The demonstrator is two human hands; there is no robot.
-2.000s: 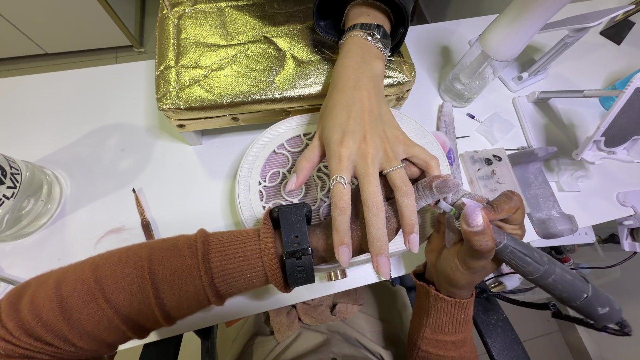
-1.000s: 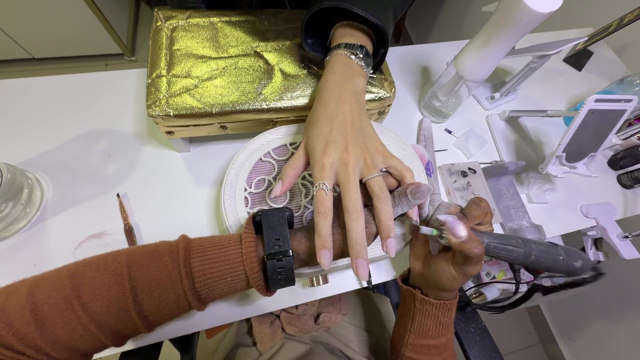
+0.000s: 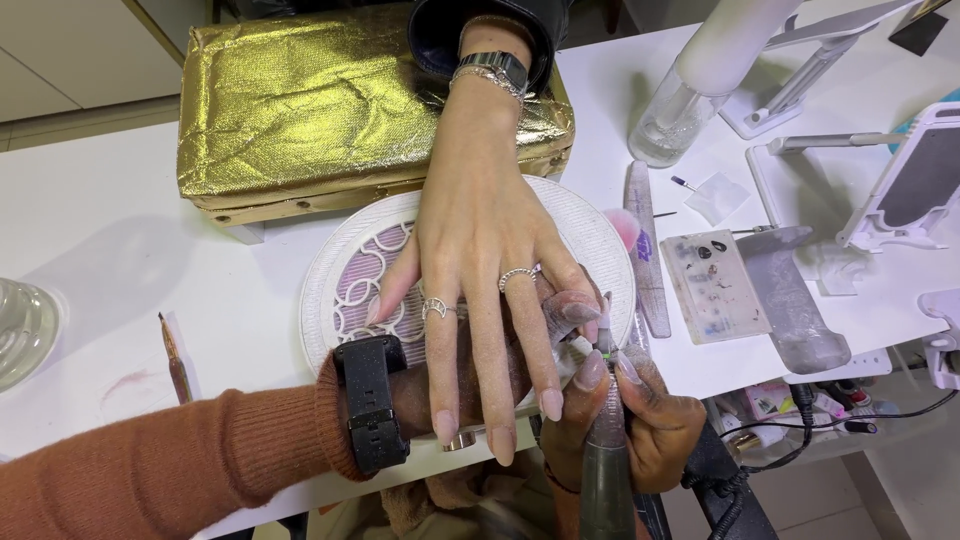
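Observation:
Another person's hand [image 3: 480,225], wearing rings, a watch and a bracelet, lies palm down over a round white dust collector [image 3: 592,217]. My left hand [image 3: 559,315] reaches beneath it, largely hidden, its thumb and fingers gripping the person's little finger near the tip. My right hand [image 3: 626,420] holds an electric nail drill [image 3: 607,480] nearly upright in the view, between thumb and fingers. The bit is close to the little finger's nail; whether they touch cannot be told. Pale dust coats my fingertips.
A gold foil-covered armrest [image 3: 315,112] stands behind the collector. Rightward lie a nail file [image 3: 645,247], a stained palette [image 3: 712,285], a clear pump bottle [image 3: 675,112] and a phone stand [image 3: 900,180]. A brush [image 3: 176,360] and a glass container [image 3: 26,330] are leftward. A cable hangs lower right.
My right hand has turned the nail drill from slanting rightward to nearly upright in the view. My left hand still holds the person's little finger.

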